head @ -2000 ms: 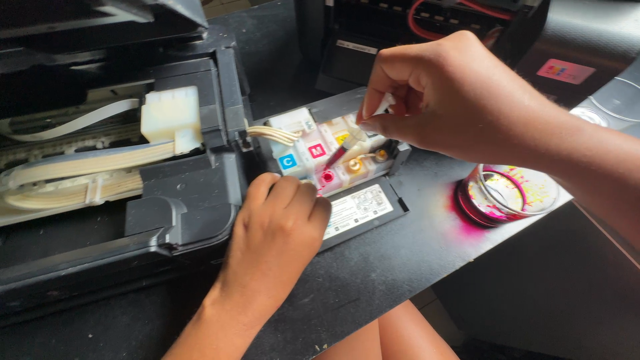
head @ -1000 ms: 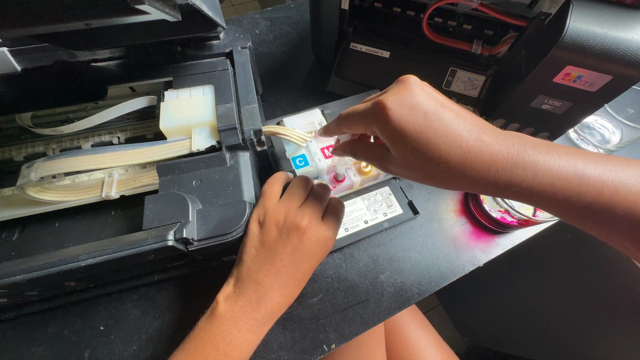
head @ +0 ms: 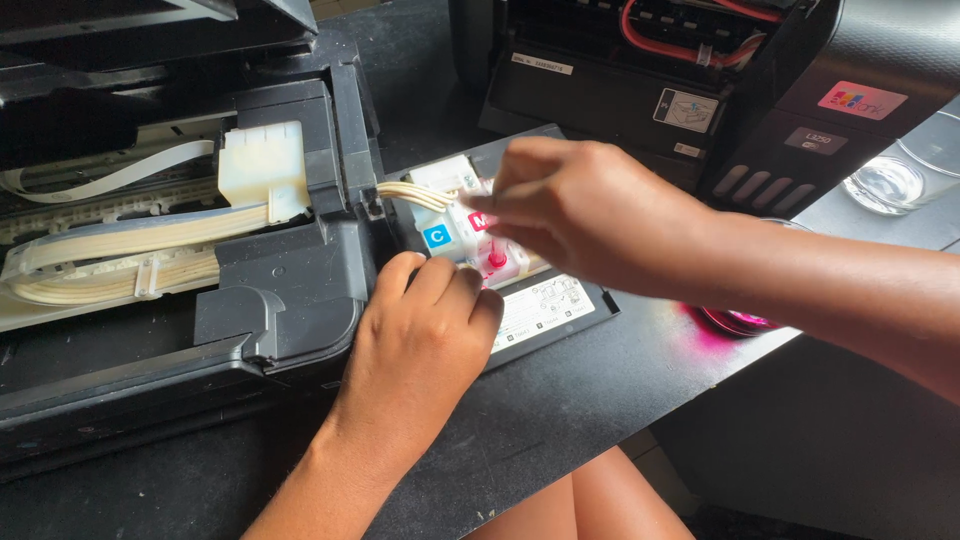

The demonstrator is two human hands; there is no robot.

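A printer's ink tank unit (head: 437, 237) with cyan and magenta labels lies on a black tray (head: 551, 341) beside the opened printer (head: 292, 360). Pale ink tubes (head: 416, 195) run from the printer to the unit. My left hand (head: 427, 330) rests its curled fingers on the unit's near edge; whether they grip it is hidden. Over the magenta label hovers my right hand (head: 570, 210), its fingers pinched together. A narrow pink-stained piece (head: 496, 251) stands in the magenta port just below those fingers. What the right fingertips hold cannot be made out.
Behind stands a second black printer (head: 600, 112) with red tubes. At the right are a clear glass container (head: 889, 184) and a round dish (head: 739, 322) with magenta liquid, partly under the right forearm. Magenta stains mark the black table (head: 555, 427) by the dish.
Two seconds ago my right hand held a syringe-like clear tube with dark red ink over the magenta port; that tube is no longer visible. The hand has moved left over the unit.
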